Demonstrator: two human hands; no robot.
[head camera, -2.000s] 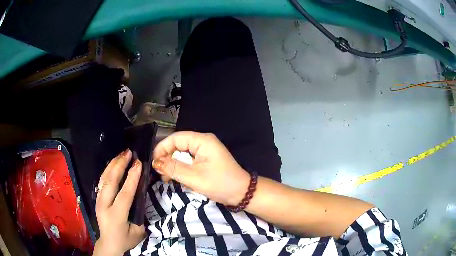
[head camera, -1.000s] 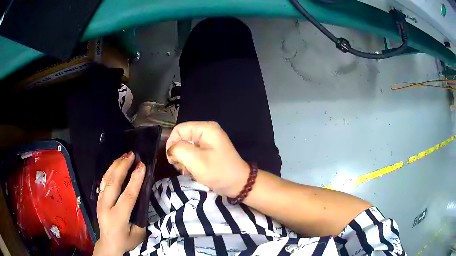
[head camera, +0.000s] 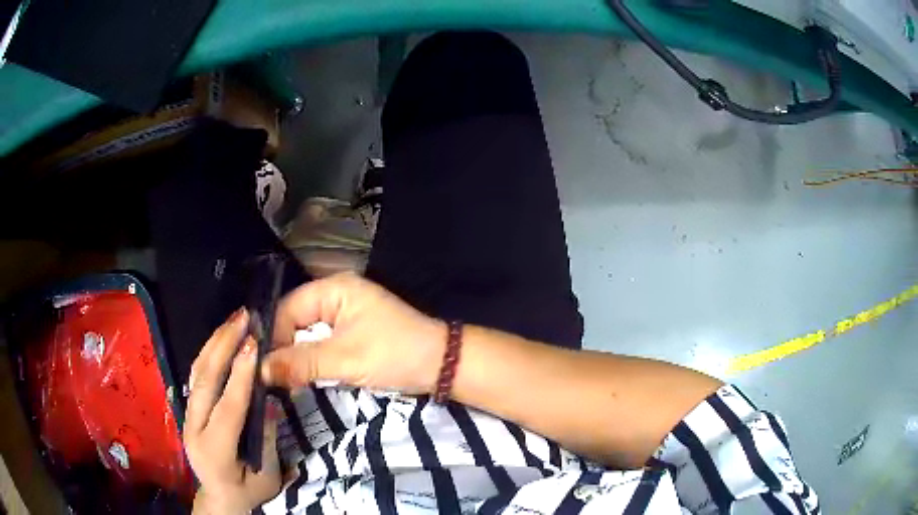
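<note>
The display panel (head camera: 264, 372) is a thin dark slab, seen almost edge-on, above my lap. My left hand (head camera: 223, 417) holds it from the left side, fingers along its face. My right hand (head camera: 347, 337), with a beaded bracelet, is at the panel's right side, fingertips at its edge. A small white wipe (head camera: 316, 333) shows between the thumb and fingers of my right hand. The panel's right face is mostly hidden.
A black tray (head camera: 151, 312) with red film-wrapped material (head camera: 96, 392) is at the left. A green bench edge (head camera: 302, 28) curves across the top, with a black mat (head camera: 106, 45) overhanging it. A black cable (head camera: 712, 96) hangs at upper right. A cardboard box (head camera: 126, 141) is under the bench.
The panel has turned from showing some of its dark face to nearly edge-on. My right hand has moved left and down, against the panel, and the wipe shows again. The view has shifted slightly.
</note>
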